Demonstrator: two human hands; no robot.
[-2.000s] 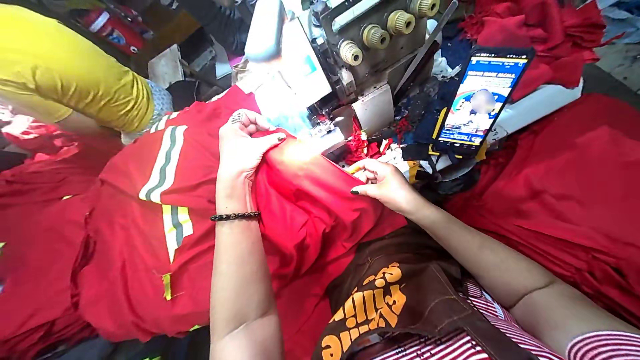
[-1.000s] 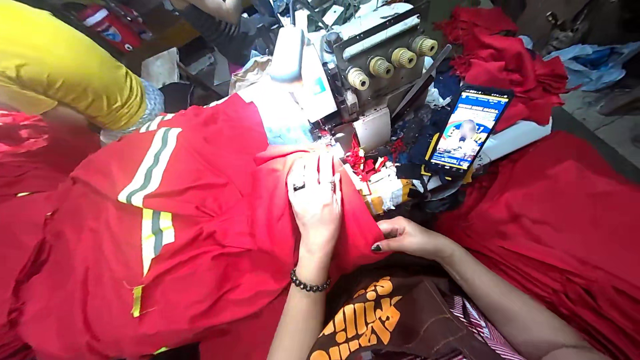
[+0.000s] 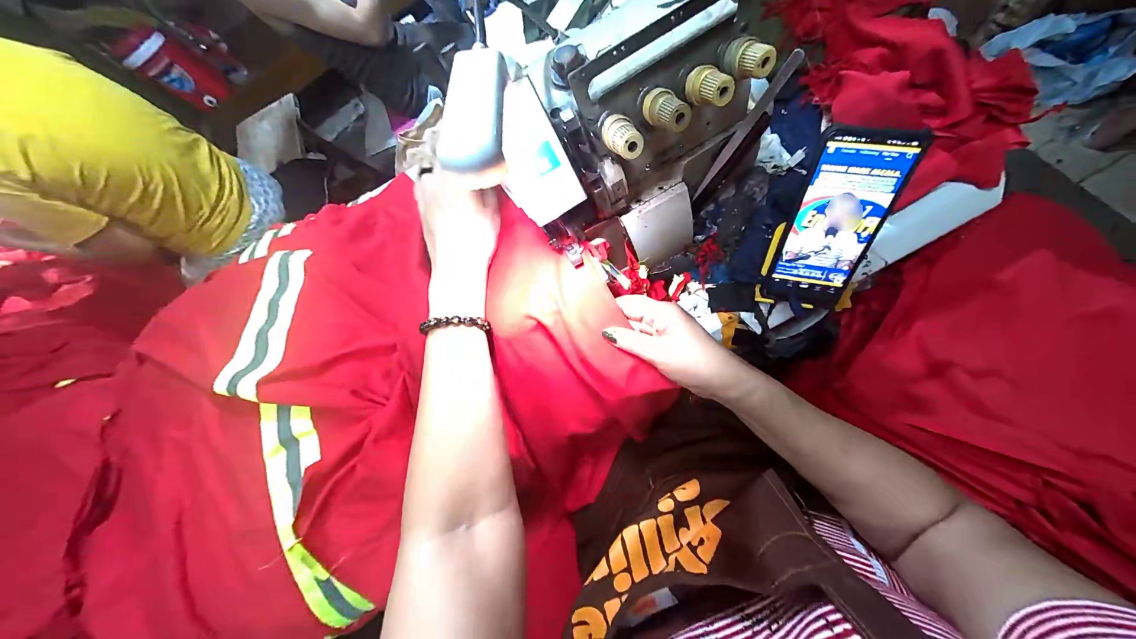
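Red fabric (image 3: 559, 355) with reflective strips (image 3: 266, 328) spreads leftward from an overlock sewing machine (image 3: 657, 115), its edge at the machine's presser foot (image 3: 565, 248). My left hand (image 3: 457, 213) reaches forward over the cloth beside the machine, partly behind the white lamp head (image 3: 473, 115); its fingers are blurred and partly hidden. My right hand (image 3: 670, 342) pinches the cloth's right edge between thumb and fingers, just in front of the machine. Red and white scraps (image 3: 652, 284) lie by the machine's near side.
A lit phone (image 3: 843, 217) stands right of the machine. Red cloth is piled at the right (image 3: 1003, 382) and behind the phone (image 3: 923, 98). At the left a person in yellow (image 3: 115, 142) leans in; another person's arm (image 3: 342, 18) shows at the top.
My left hand has gone from lying on the cloth near the presser foot to farther forward and left, by the lamp head. My right hand still holds the cloth's edge.
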